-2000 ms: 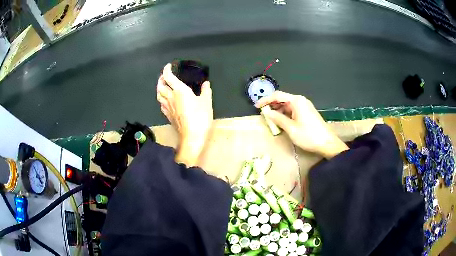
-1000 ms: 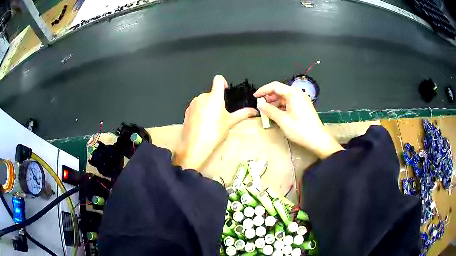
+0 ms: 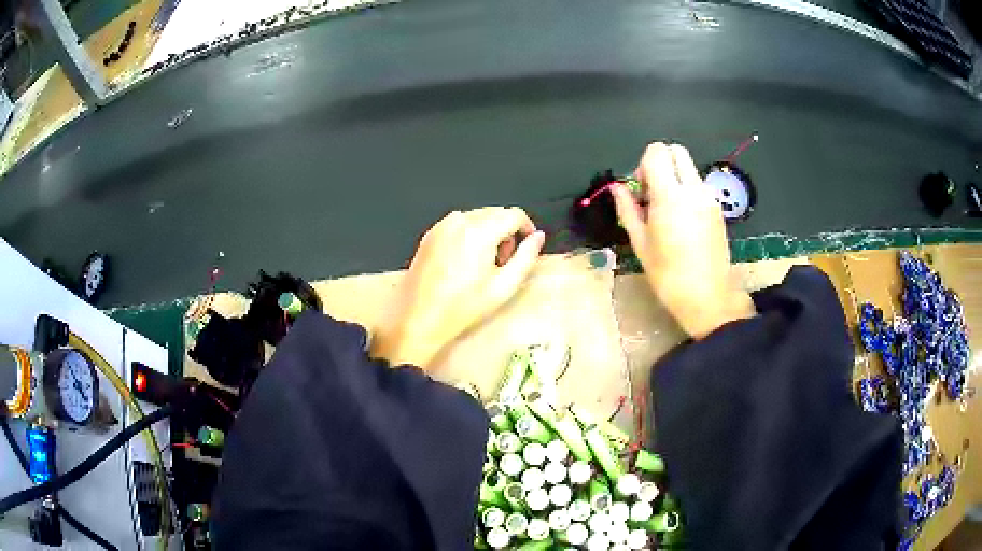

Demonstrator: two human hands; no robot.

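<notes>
A black housing (image 3: 599,211) sits on the dark green belt near its front edge, with a red wire across its top. My right hand (image 3: 678,231) grips its right side, where a bit of green cell (image 3: 634,186) shows at the fingertips; the fingers hide the rest. My left hand (image 3: 468,269) is left of the housing, apart from it, with thumb and fingers curled close; whether it pinches anything is unclear. A round white faceplate (image 3: 729,193) with black rim and red wire lies just right of my right hand. Many green cells (image 3: 555,474) are piled in front of me.
Black housings with green cells (image 3: 232,339) stand by my left sleeve. A white unit with a gauge (image 3: 76,382) and hoses is far left. Another disc (image 3: 94,277) lies on the belt at left, a dark part (image 3: 937,193) at right. Blue components (image 3: 915,355) are heaped at right.
The housing has moved right, and the cell from my right hand is now at it. My left hand has come off the housing. The faceplate has shifted right; a disc has appeared at far left.
</notes>
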